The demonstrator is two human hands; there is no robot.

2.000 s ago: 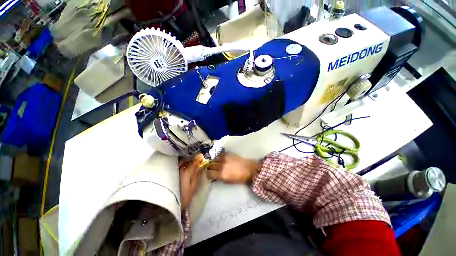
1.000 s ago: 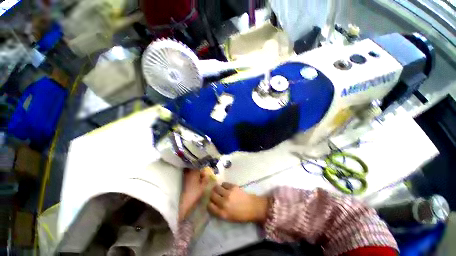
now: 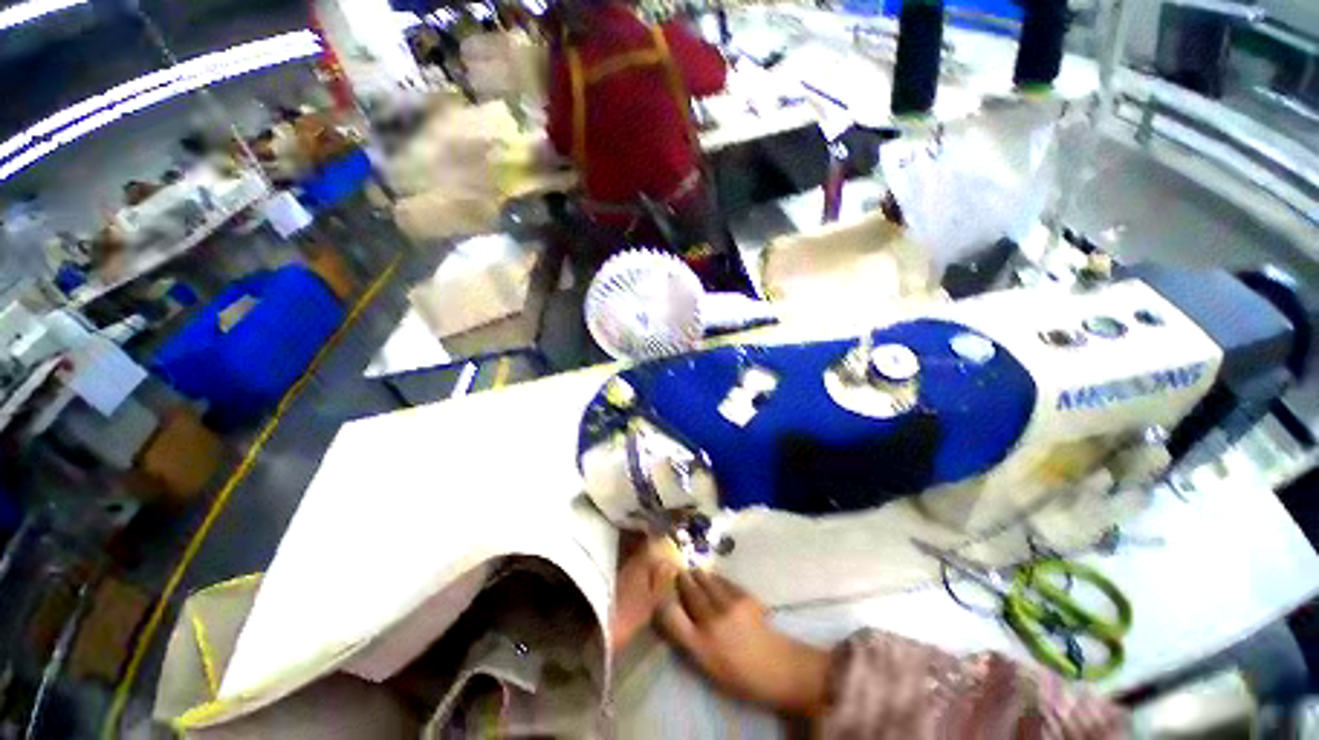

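A stiff beige fabric body (image 3: pixel 557 542) curls into an open tube left of the needle area. My left hand (image 3: pixel 637 590) is at its right edge by the presser foot, partly hidden by the fabric, with a small yellow strip at the fingertips. My right hand (image 3: pixel 731 633) is beside it, its fingers closed around the yellow strip and fabric edge as far as the blur shows. The sewing machine with a blue cover (image 3: pixel 810 448) stands just beyond both hands.
Green-handled scissors (image 3: pixel 1068 617) and dark thread lie right of my hands. A white fan (image 3: pixel 645 304) stands behind the machine. A person in red (image 3: pixel 629 116) stands beyond it. A blue bin (image 3: pixel 253 340) is across the yellow-lined aisle. A yellow-edged beige piece (image 3: pixel 195 651) is at lower left.
The view has tilted up and left, so the machine and hands sit lower and further right, and the person and aisle show more. Both hands stay near the needle area.
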